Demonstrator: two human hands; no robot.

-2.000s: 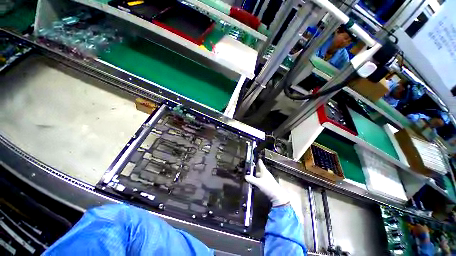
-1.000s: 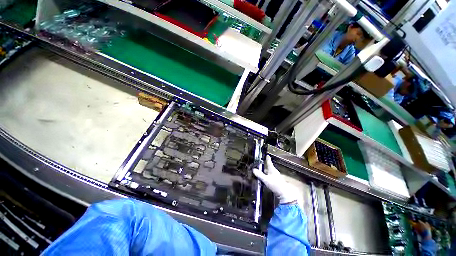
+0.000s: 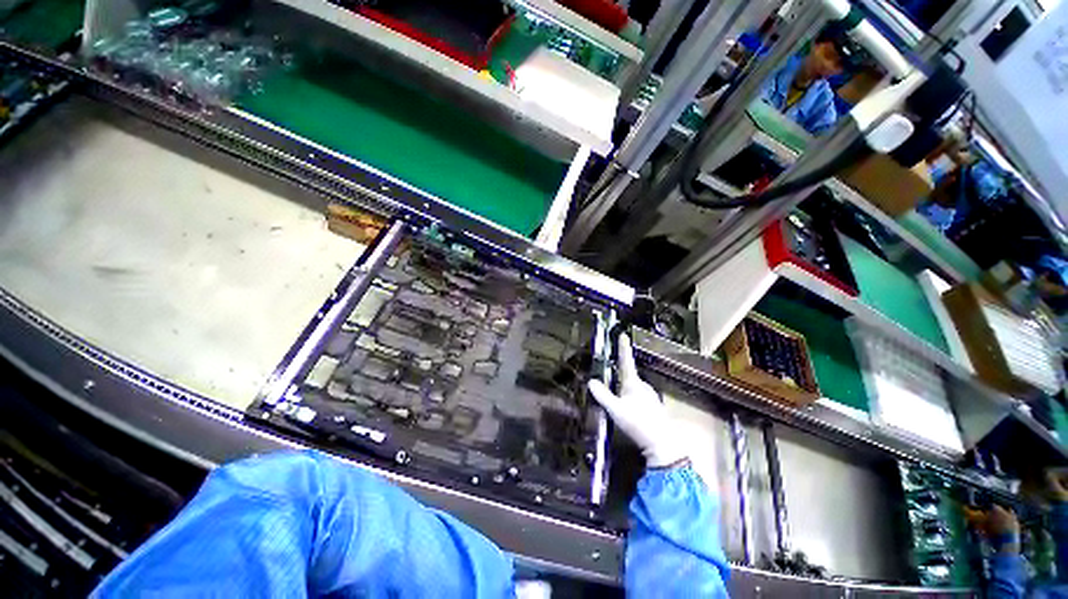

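A dark pallet [image 3: 469, 374] with many cutouts and silvery side rails lies flat across the conveyor rails. No green board shows in it. My right hand [image 3: 638, 410], in a white glove, is at the pallet's right rail, with the thumb on the inner side and the fingers along the outer side. My left sleeve crosses the bottom of the view. A small white patch at the bottom edge looks like my gloved left hand [image 3: 533, 590], almost wholly cut off.
A small brown block [image 3: 355, 222] sits by the pallet's far left corner. Conveyor rails [image 3: 152, 380] run along both sides. Behind are a green-matted shelf [image 3: 410, 152], clear plastic items [image 3: 193, 59] and a component box [image 3: 769, 359]. Other people in blue work at the right.
The view has shifted slightly. My right hand stays at the pallet's right rail, its fingers now straighter along it. A white patch has appeared at the bottom edge beside my left sleeve.
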